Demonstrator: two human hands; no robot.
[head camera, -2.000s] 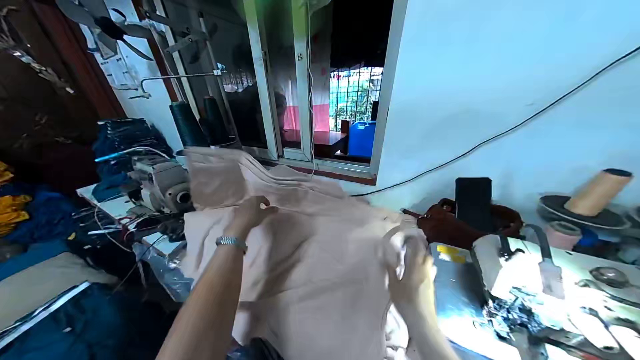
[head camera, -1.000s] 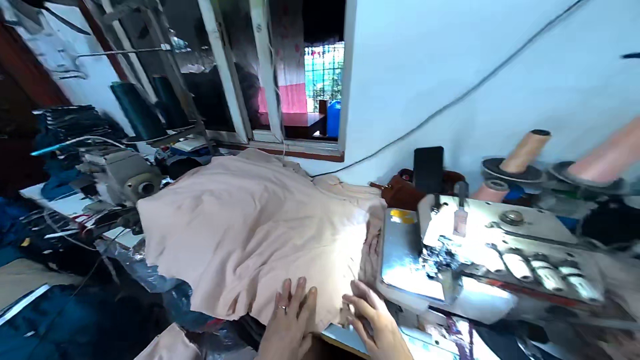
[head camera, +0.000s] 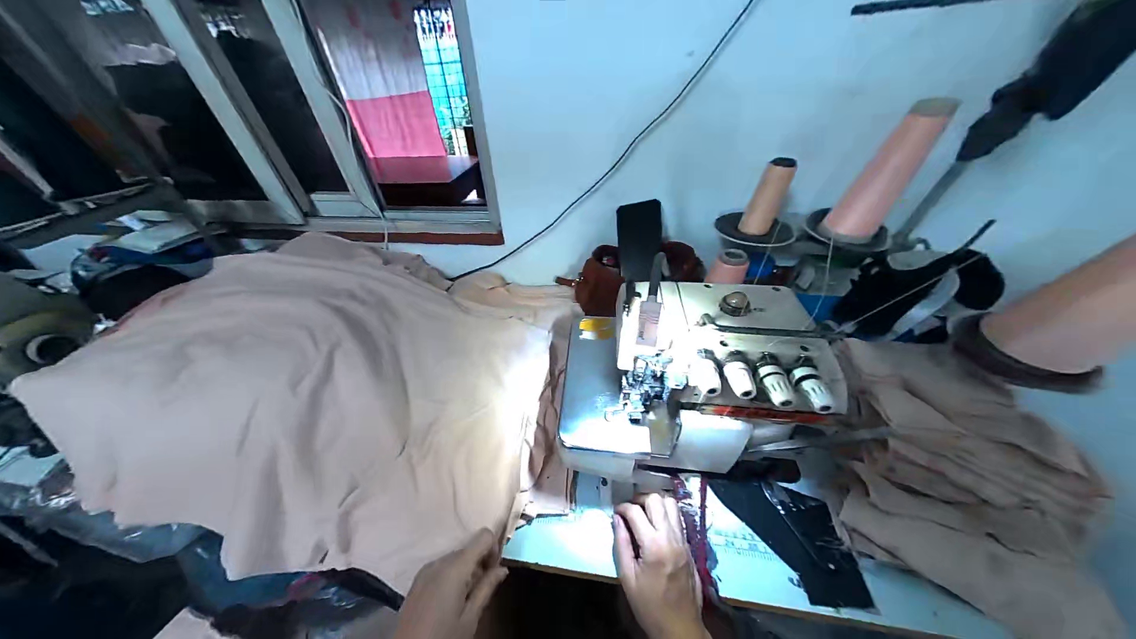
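Pale pink fabric (head camera: 337, 382) lies spread over the left of the table. At its lower right edge is my left hand (head camera: 454, 586); its fingertips are close to the fabric, and whether they pinch it is unclear. My right hand (head camera: 655, 555) rests with curled fingers on the table edge, below an overlock sewing machine (head camera: 737, 311) and beside a dark red strip (head camera: 697, 532). Whether it holds anything cannot be told. The machine's metal plate (head camera: 593, 408) lies just right of the fabric, and its lamp lights the needle area.
Several thread cones, one pink (head camera: 892, 169), stand behind the machine. More pinkish fabric (head camera: 967, 470) is heaped at the right. A black piece (head camera: 808, 541) lies on the table. A dark phone-like object (head camera: 639, 240) stands by a brown bag (head camera: 599, 282). Part of another machine (head camera: 40, 333) shows at the left.
My hands were on the fabric in the earlier frames. My right hand has left it and moved right, below the machine. The fabric now lies flatter than at first. The view has swung right.
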